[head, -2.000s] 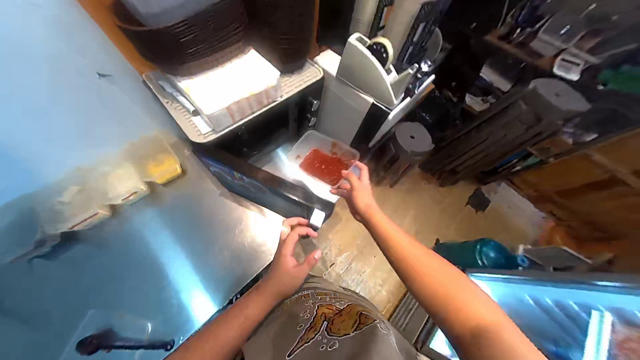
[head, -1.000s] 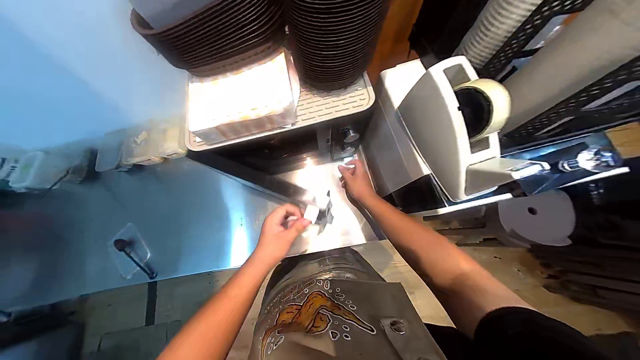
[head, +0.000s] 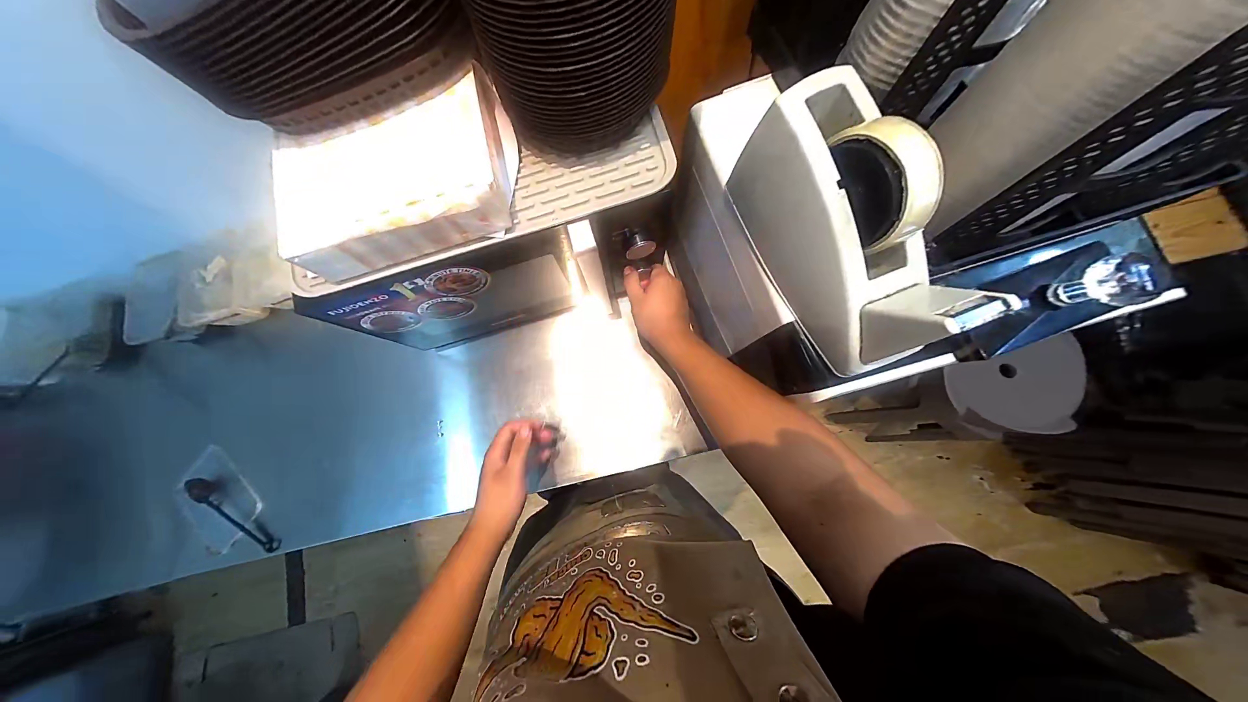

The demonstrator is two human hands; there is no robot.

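Below the tray, the microwave oven (head: 439, 297) has its dark printed door closed against its front. My right hand (head: 659, 304) reaches to the panel at the right of the door, its fingertips on the lower round knob (head: 641, 271). Another round knob (head: 639, 244) shows just above them. My left hand (head: 512, 463) is over the front edge of the steel counter (head: 361, 419), fingers loosely bent and blurred, with no object seen in it.
A ribbed tray (head: 595, 185) on the oven bears stacked dark baskets (head: 575, 68) and a pack of paper sheets (head: 390, 175). A tape dispenser (head: 814, 224) stands close to my right forearm. A black spoon (head: 229, 512) lies on a clear lid or tray at the left.
The oven door, open two seconds ago, is now closed. The container of red sauce, earlier at my right hand, is out of sight. My right hand is now at the knobs. The view has shifted.
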